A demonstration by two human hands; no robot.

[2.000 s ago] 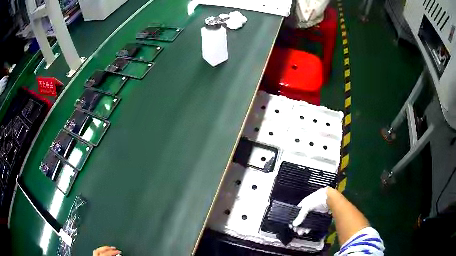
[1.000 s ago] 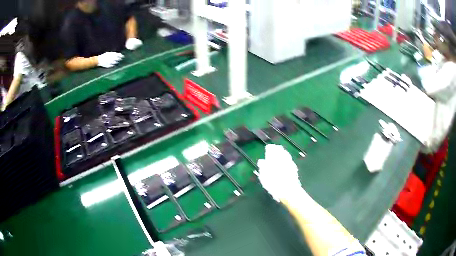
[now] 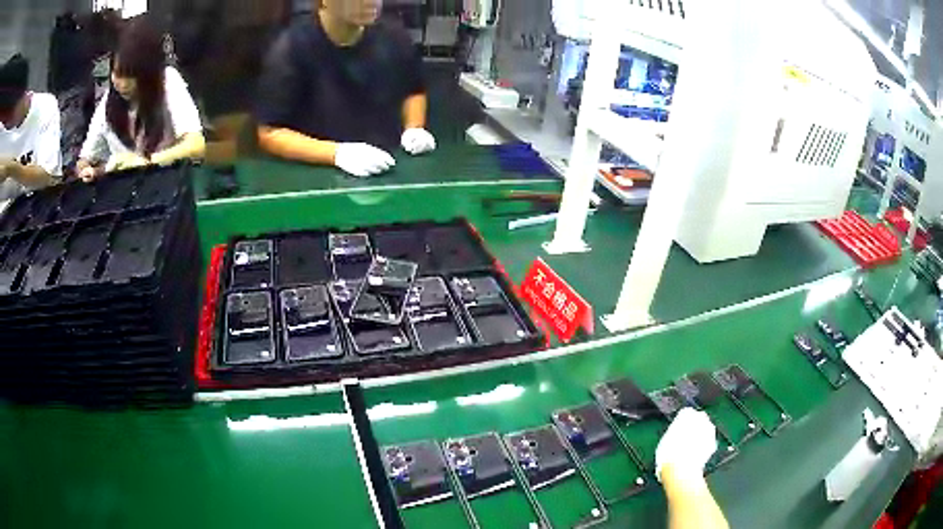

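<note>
A row of part-assembled phone mid-frames point(image 3: 538, 455) lies on the green conveyor in the lower middle and right. Each is a thin dark rectangle with a board end and an open window. My right hand point(image 3: 686, 444), in a white glove, is over the row at the lower right, touching or just above the frames there. It covers part of them, and its fingers are too blurred to tell a grip. A black-and-white stop bar point(image 3: 367, 455) crosses the belt at the row's left end. My left hand is out of view.
Beyond the belt edge are a black reject tray point(image 3: 295, 370) holding phone frames, a red sign point(image 3: 558, 300), and a tall black tray stack point(image 3: 98, 341) at left. White posts stand behind. A white bottle point(image 3: 856, 465) is at right. People sit opposite.
The view has swung left and up from the bench side to the reject tray. My right hand has gone from the dark stack on the white tray to the row of frames. My left hand has left view.
</note>
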